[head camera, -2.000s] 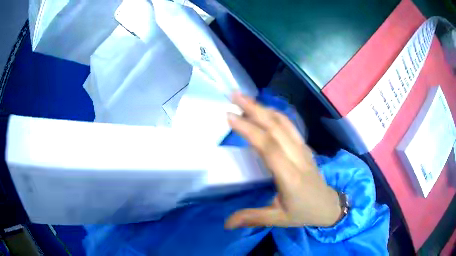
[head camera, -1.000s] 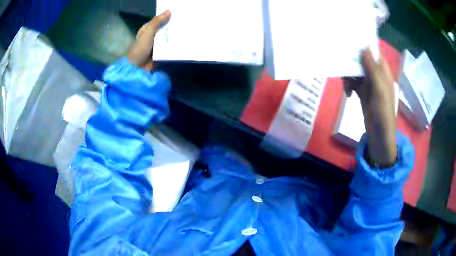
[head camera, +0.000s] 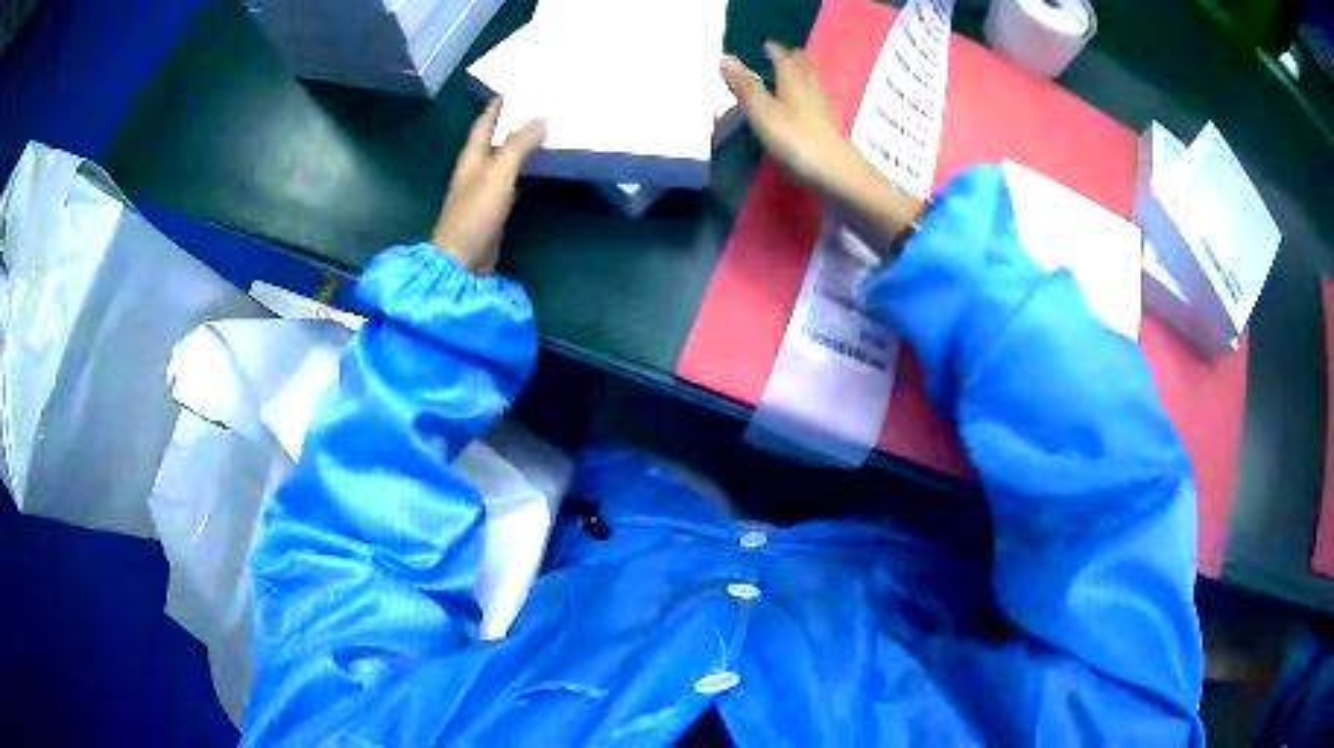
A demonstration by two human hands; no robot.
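Note:
A staggered pile of white boxes (head camera: 615, 88) lies on the dark green bench, its layers turned at different angles. My left hand (head camera: 486, 190) is at the pile's near left corner, thumb and fingers apart, fingertips at the box edge. My right hand (head camera: 812, 135) is at the pile's right side, fingers spread, fingertips close to the edge; contact is unclear. A printed label strip (head camera: 841, 314) runs across the red mat (head camera: 732, 314), partly under my right wrist. A flat white box (head camera: 1075, 241) lies on the mat, partly hidden by my right sleeve.
A label roll (head camera: 1042, 29) stands at the mat's far edge. Two white boxes lean together at right (head camera: 1211, 234). A taller box stack (head camera: 383, 37) is at the far left. A pale carton (head camera: 103, 358) and wrinkled liner (head camera: 234, 482) are left below the bench edge (head camera: 615, 358).
The white boxes held up in both hands have come down onto the bench pile. Both hands are now at its sides with fingers apart. The view has shifted, showing the label roll and left stack.

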